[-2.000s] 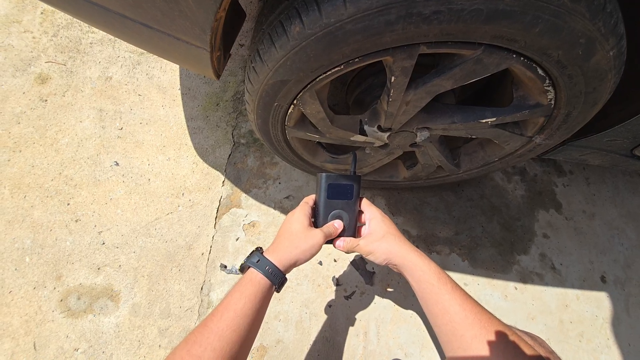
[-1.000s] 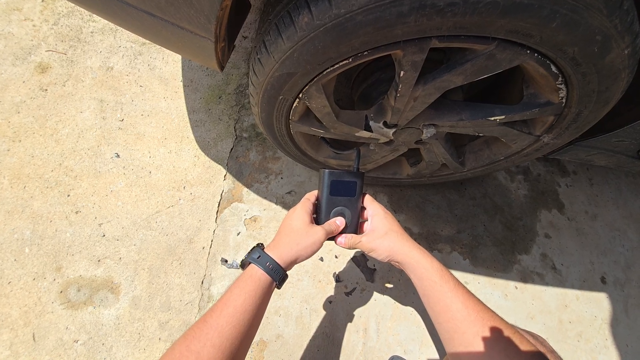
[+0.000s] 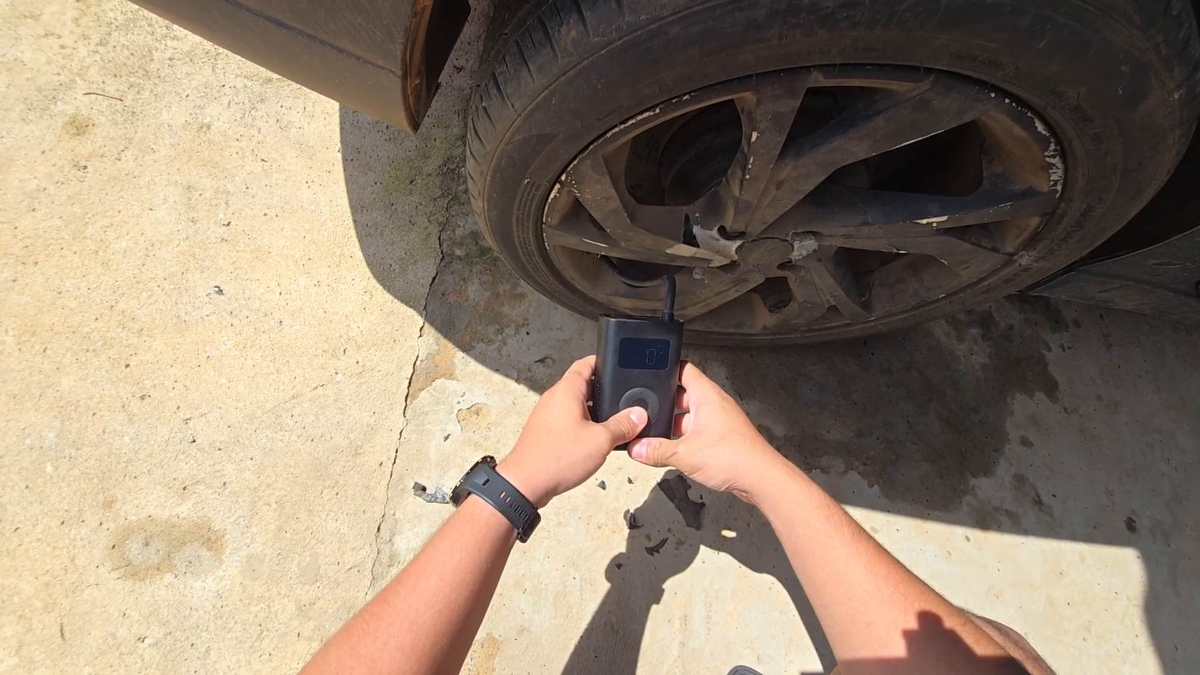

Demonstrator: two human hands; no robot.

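Observation:
A black portable tire inflator (image 3: 611, 375) is held upright between both hands, just below a car wheel. My left hand (image 3: 569, 431) grips its left side, with the thumb on the round button pad. Around the right side and lower corner closes my right hand (image 3: 710, 431). Faint digits show on the small screen (image 3: 644, 353). From the top a short black hose (image 3: 669, 296) rises and bends left towards the lower rim; its far end is hard to make out. Behind stands the wheel's scuffed dark rim (image 3: 764, 187) inside a dusty black tire (image 3: 516, 178). A black watch (image 3: 497, 497) circles my left wrist.
The car's body panel (image 3: 309, 47) hangs over the upper left, its edge rusty. Cracked concrete ground (image 3: 216, 375) lies beneath, with a dark damp stain (image 3: 900, 403) under the wheel. Small dark fragments (image 3: 682, 500) lie below my hands, amid shadows.
Digits now show on the inflator's screen, which looked dark in the earlier frames. Both hands keep their hold on the inflator.

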